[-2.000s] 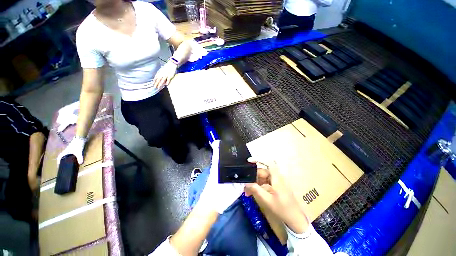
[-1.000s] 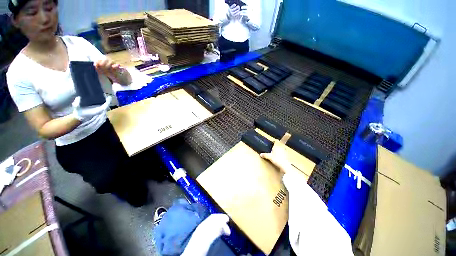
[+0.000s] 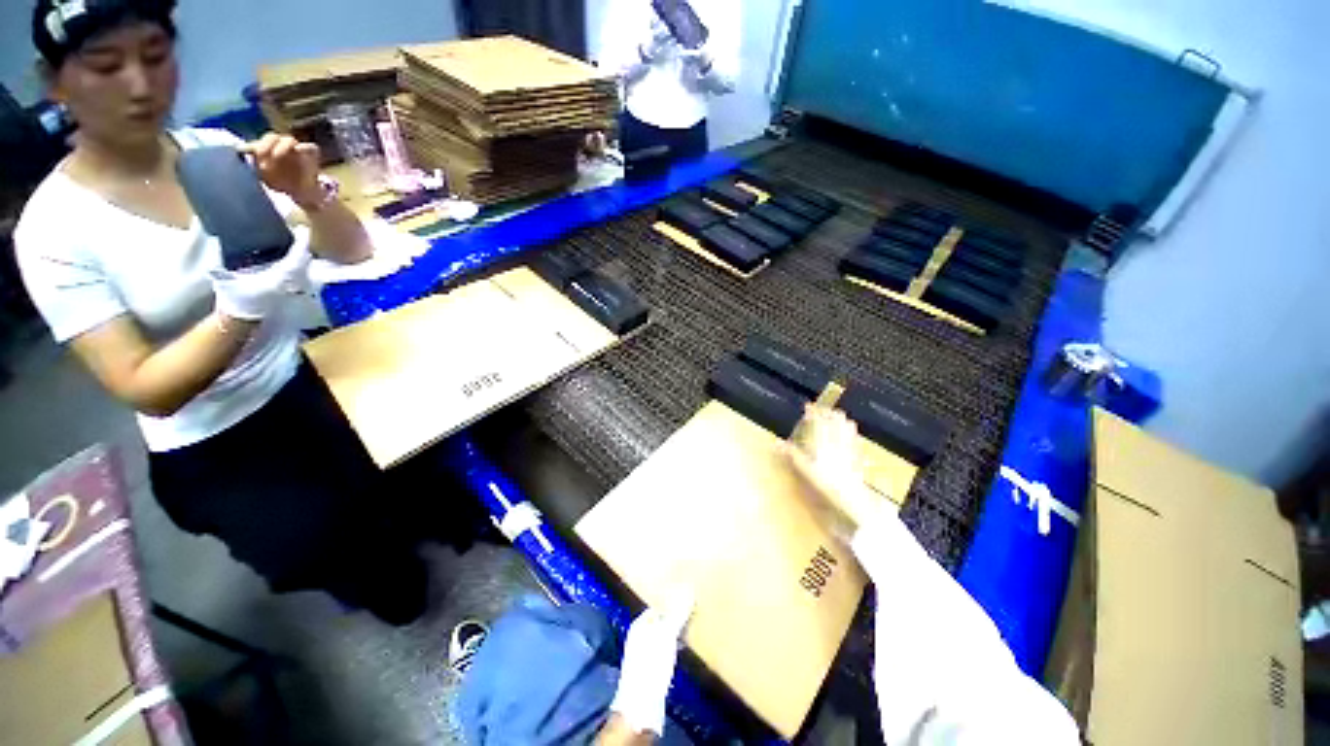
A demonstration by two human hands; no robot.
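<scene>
A cardboard sheet lies at the near end of the mesh belt. Two black printed housings form its far row; the right one shows pale lettering. A third housing lies in front of the left one, against it. My bare right hand is at this housing's right end, fingers down; whether it grips is unclear. My gloved left hand is at the sheet's near-left edge; its fingers blend into the bright cardboard.
Another sheet with black housings lies left; two filled sheets lie farther up the mesh belt. A coworker at left holds a housing; another person stands behind. Spare cardboard stands right. Blue film edges the belt.
Since one second ago, the front housing has slid back against the far row, with my right hand following. My left hand has moved right to the sheet's edge. The coworker has raised their housing.
</scene>
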